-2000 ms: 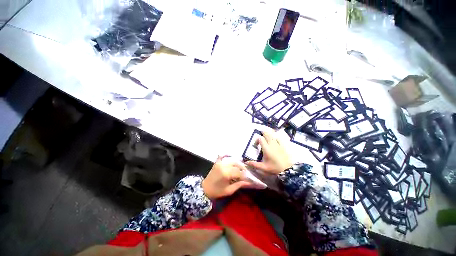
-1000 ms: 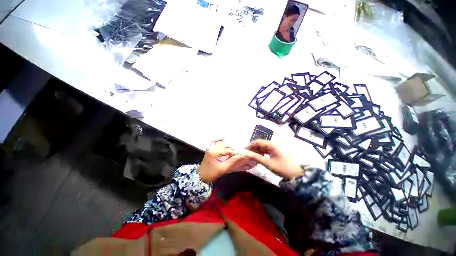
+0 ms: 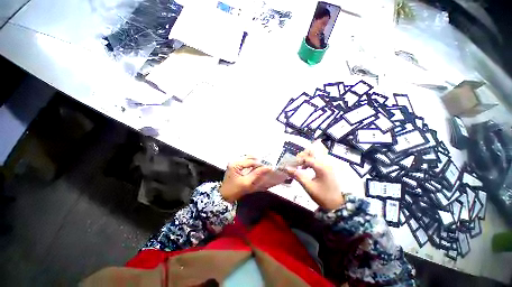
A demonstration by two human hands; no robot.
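My left hand [image 3: 242,178] holds a white label strip [image 3: 266,163] near the table's front edge. My right hand [image 3: 314,176] is beside it, with thumb and fingers pinching a small pale label [image 3: 288,160]. A dark blank tag [image 3: 291,147] lies just beyond and partly under my right fingertips. Much of the tag is hidden by the label and fingers. A large loose heap of labelled tags [image 3: 375,136], white centres in black frames, lies to the right of my hands.
A phone [image 3: 324,25] stands upright in a green ring [image 3: 311,52] beyond the work. White sheets [image 3: 208,29] and a shiny plastic bag [image 3: 143,31] lie far left. An open brown box [image 3: 465,100] and dark plastic bag [image 3: 489,162] are far right.
The labelled tag in front of my hands is gone; a dark tag lies there instead. My hands came together over the strip, then moved slightly apart, my right now holding a label.
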